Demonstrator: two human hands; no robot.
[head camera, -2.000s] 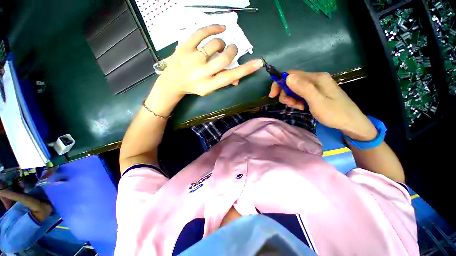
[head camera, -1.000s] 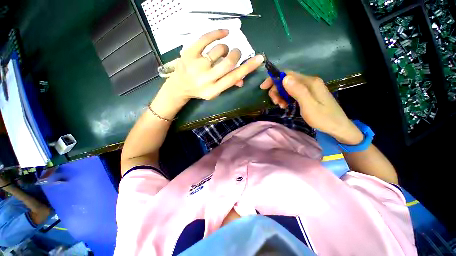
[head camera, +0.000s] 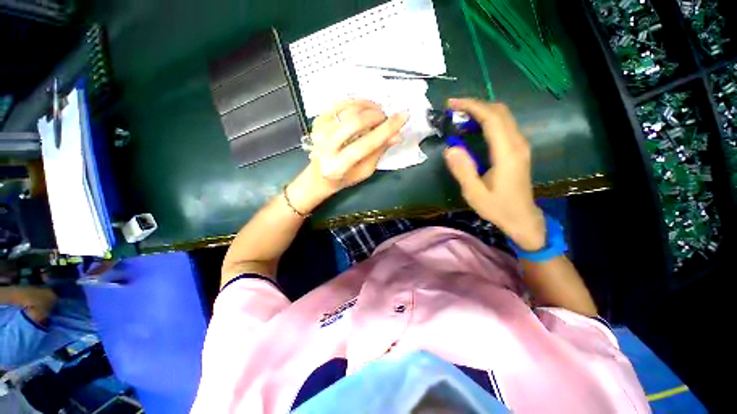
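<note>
My right hand (head camera: 503, 174) holds the blue-handled side cutters (head camera: 456, 136), with the dark jaws pointing left over the bench. My left hand (head camera: 347, 149) is bare, blurred and curled, just left of the jaws and apart from them. I cannot tell if its fingers hold anything. A limp white glove (head camera: 406, 154) lies under and beside my left fingers. Thin silver tweezers (head camera: 408, 74) lie above the glove, across the lower part of a white printed sheet (head camera: 368, 50).
A dark sectioned block (head camera: 259, 101) lies left of the sheet. Bare green strips (head camera: 525, 48) are piled at the far right. A black compartment tray (head camera: 638, 99) holds small boards. A clipboard (head camera: 73, 178) and small white holder (head camera: 139, 227) are at left. Part of another person shows lower left.
The view has shifted, so the bench things sit lower and mostly farther right. My right hand has turned more upright around the cutters. My left index finger is less extended, and more glove shows.
</note>
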